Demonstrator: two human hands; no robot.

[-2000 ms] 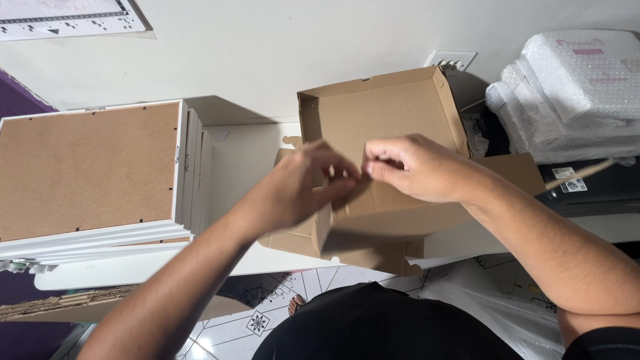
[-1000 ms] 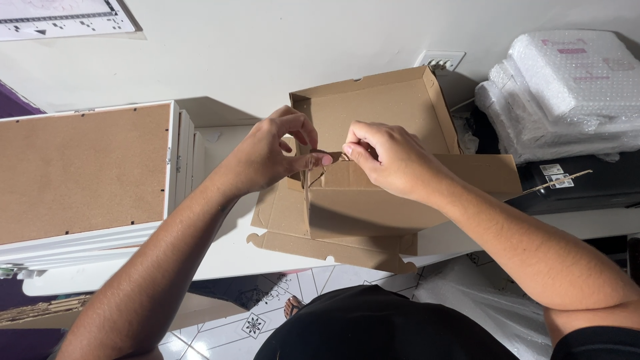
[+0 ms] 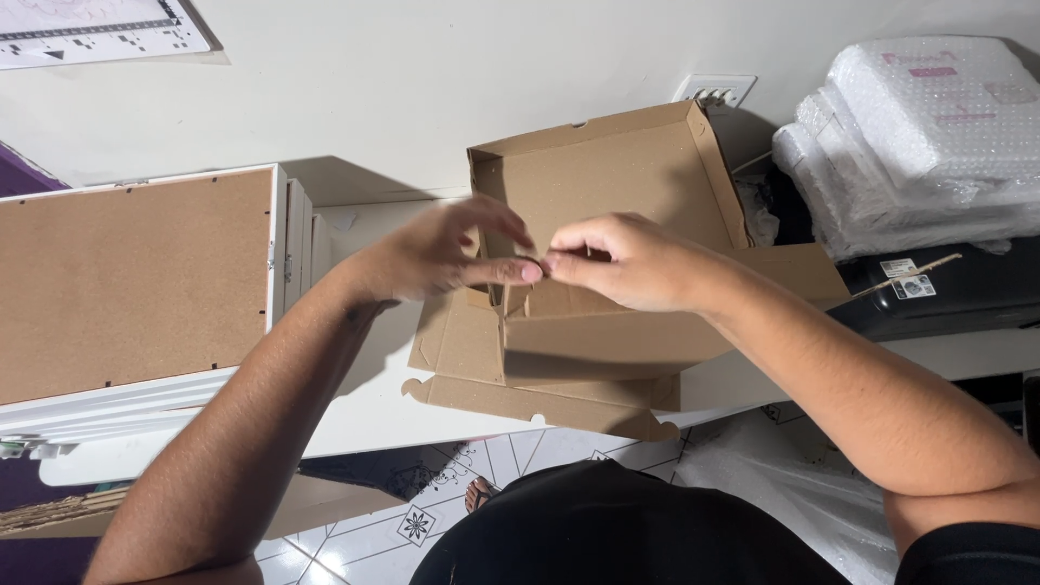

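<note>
My left hand (image 3: 443, 252) is blurred, its fingers spread and its thumb tip meeting my right hand's fingertips above a cardboard piece (image 3: 601, 341). My right hand (image 3: 617, 260) has thumb and forefinger pinched together; whether a small bit of cardboard is between them cannot be told. The folded cardboard piece lies partly under my right hand, in front of an open cardboard box (image 3: 609, 179) that leans near the wall. A flat cardboard flap with curled tabs (image 3: 528, 402) extends along the near edge of the white table (image 3: 357, 431).
White-framed boards (image 3: 130, 284) are stacked at the left. Bubble-wrapped packages (image 3: 934, 122) rest at the right on a black object (image 3: 951, 284) with a label. A wall socket (image 3: 719, 88) is behind the box. Tiled floor (image 3: 439, 520) and a sheer wrap (image 3: 772, 479) show below the table.
My left hand's fingers have spread and lifted from the pinch seen a second ago. My right hand stays pinched near the same corner of the cardboard.
</note>
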